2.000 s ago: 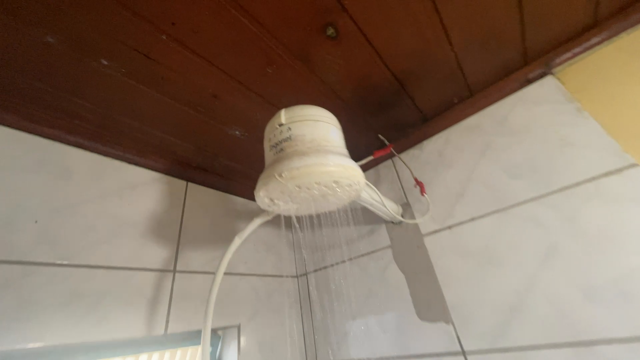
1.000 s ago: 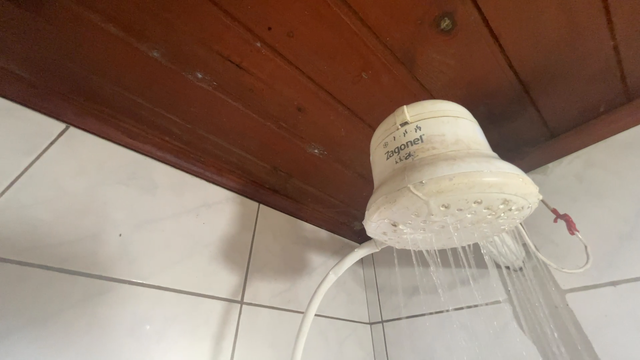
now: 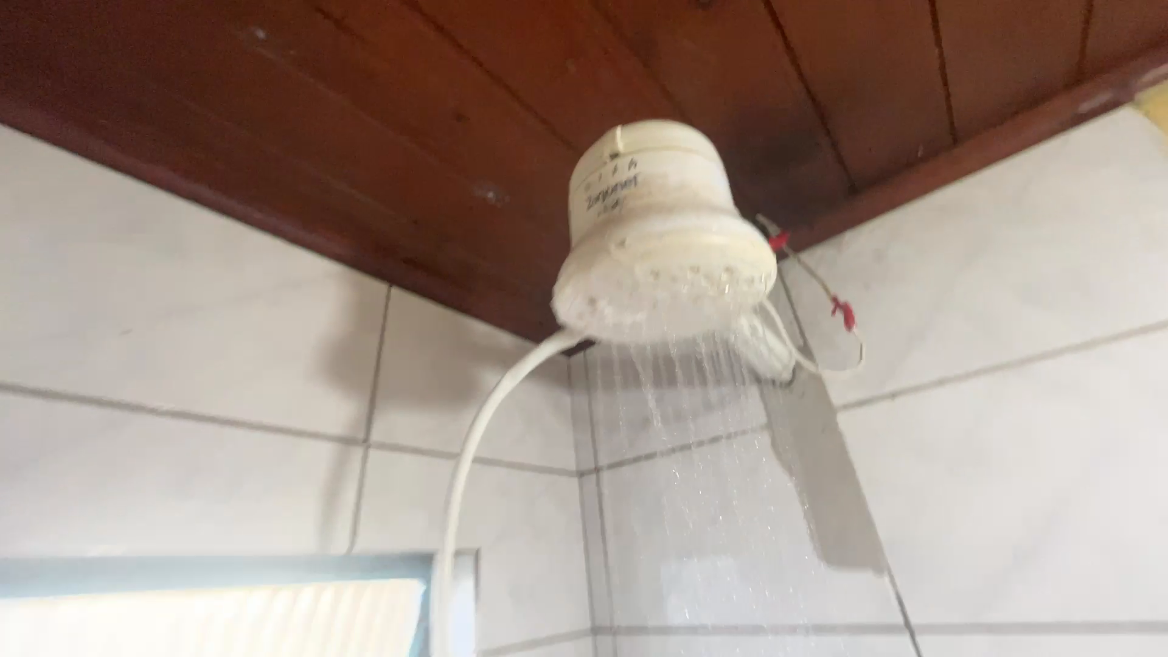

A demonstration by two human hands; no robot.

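Neither of my hands shows in the head view. An off-white Zagonel electric shower head hangs below the ceiling near the corner, and thin streams of water fall from its perforated face. From its left underside a white hose curves down past the window. Behind it on the right, a pale pipe arm reaches the wall. Wires with red tape loop out at its right side.
Dark red-brown wooden boards form the ceiling. White tiled walls meet behind the shower head, with a grey patch below the pipe. A window with a blue-grey frame is at lower left.
The view has shifted over the two seconds, so the shower head sits differently in the picture. Water falls from it in all frames.
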